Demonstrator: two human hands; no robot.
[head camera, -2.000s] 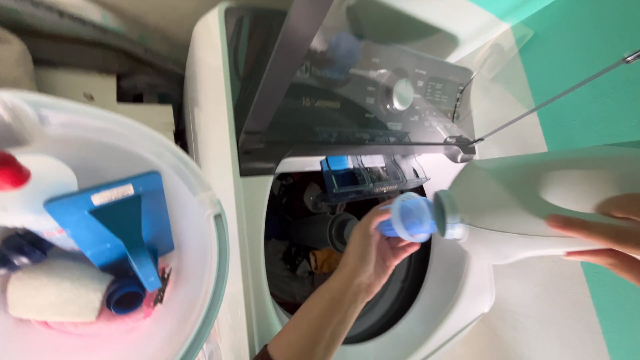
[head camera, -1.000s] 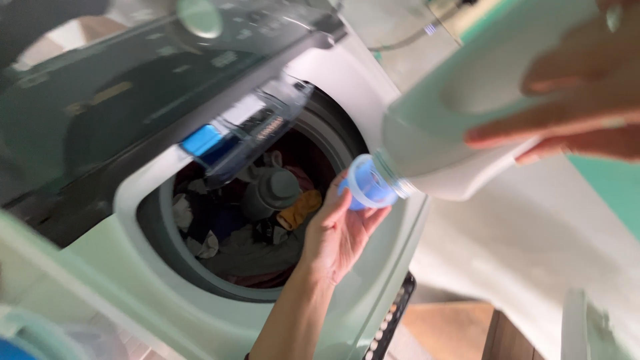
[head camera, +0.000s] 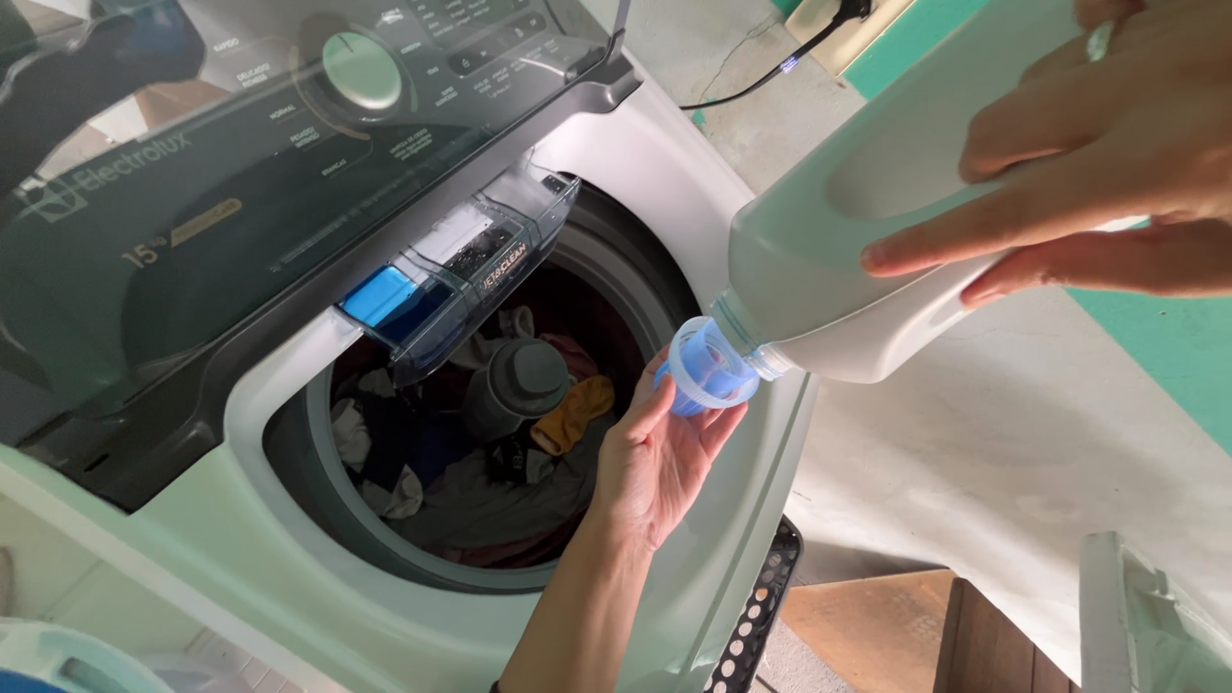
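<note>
Between its fingers my left hand (head camera: 664, 462) holds a translucent blue measuring cap (head camera: 707, 366) over the right rim of the washer's opening. A large white plastic jug (head camera: 818, 250), tilted neck down, is in my right hand (head camera: 1107, 164). The jug's mouth meets the cap, and blue shows inside the cap. Below and left is the open tub of an Electrolux top-loading washing machine (head camera: 770, 423), holding a heap of clothes (head camera: 472, 500) around a grey agitator (head camera: 518, 385). A clear dispenser drawer (head camera: 462, 279) with a blue part juts over the tub.
The raised transparent lid (head camera: 115, 241) covers the control panel with its round knob (head camera: 361, 69). A black power cable (head camera: 770, 77) runs along the wall. At lower right are a black perforated rack (head camera: 756, 616), a wooden piece (head camera: 1001, 635) and a white plastic object (head camera: 1136, 616). A bluish tub rim (head camera: 67, 640) shows at lower left.
The view has turned and shifted, taking most of the bucket of supplies at left out of sight. The jug is tilted more steeply than two seconds ago. Both hands keep their holds.
</note>
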